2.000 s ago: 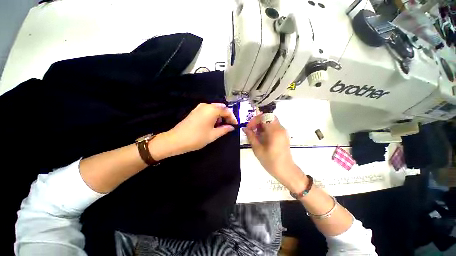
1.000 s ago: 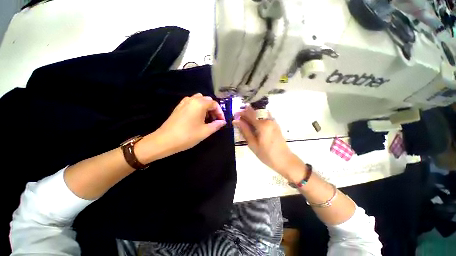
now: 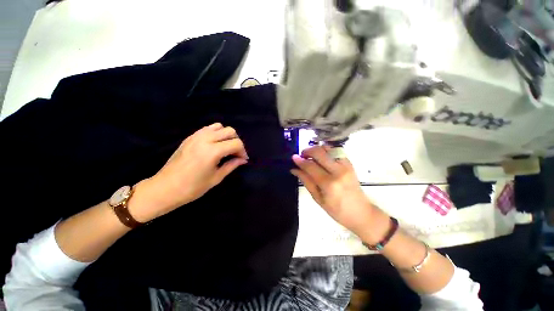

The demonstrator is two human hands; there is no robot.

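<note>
A large black garment piece (image 3: 243, 225) lies left of the needle, its right edge under the machine head. My left hand (image 3: 203, 161) hovers over or rests on the cloth, left of the needle. Its fingers are bent, with a gap by the thumb and no cloth visibly pinched. My right hand (image 3: 334, 185) is just in front of the lit needle area (image 3: 308, 138), its fingertips at the garment's right edge. Whether they hold a small black piece cannot be told. The white sewing machine head (image 3: 340, 73) is blurred and hides the needle and presser foot.
A small brownish block (image 3: 406, 166) lies on the machine bed. A pink-and-white checked piece (image 3: 438, 200) and a black stack of pieces (image 3: 469, 186) lie at right, with pale pieces (image 3: 521, 165) behind. Striped clothing (image 3: 316, 282) shows below the table edge.
My left hand has moved left, away from the needle and from my right hand. My right hand stays close to the needle area. The view has shifted, so the machine sits further right.
</note>
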